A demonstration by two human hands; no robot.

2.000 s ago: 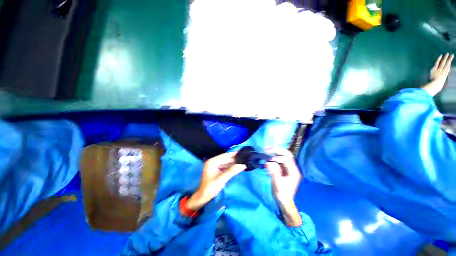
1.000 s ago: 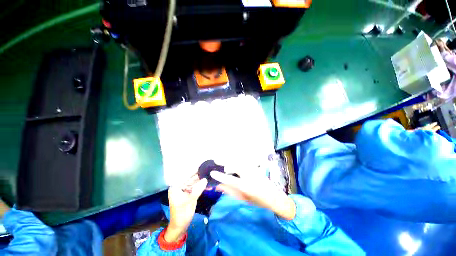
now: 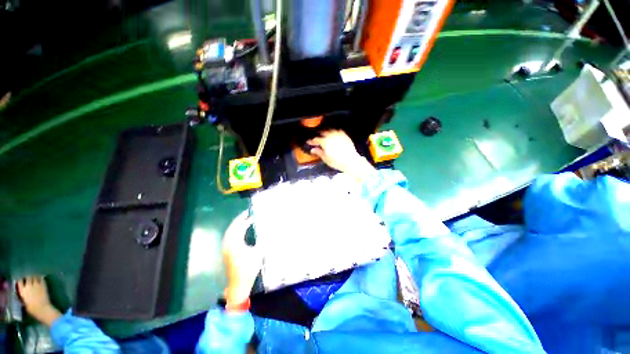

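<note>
My right hand [image 3: 336, 150] reaches into the opening of the pneumatic press [image 3: 287, 97], its fingertips on a small round black part [image 3: 311, 146] at the orange nest [image 3: 304, 157]. The orange press head [image 3: 311, 121] is just above. My left hand [image 3: 240, 259] is beside the left edge of the overexposed white tray [image 3: 321, 231]. A dark spot shows by its fingers; whether it holds something is unclear. Yellow boxes with green buttons stand left [image 3: 244, 173] and right [image 3: 385, 146] of the press opening.
A long black tray [image 3: 124, 259] with two compartments and round black parts lies left. A hose [image 3: 275, 76] hangs before the press. Another black part [image 3: 430, 126] and a white bin [image 3: 584, 107] are right. A person's hand [image 3: 36, 297] is lower left; a blue sleeve [image 3: 573, 207] right.
My hands have separated from around the black part. The right has moved forward into the press opening; the left has moved to the tray's left edge. The view has shifted, showing more of the press.
</note>
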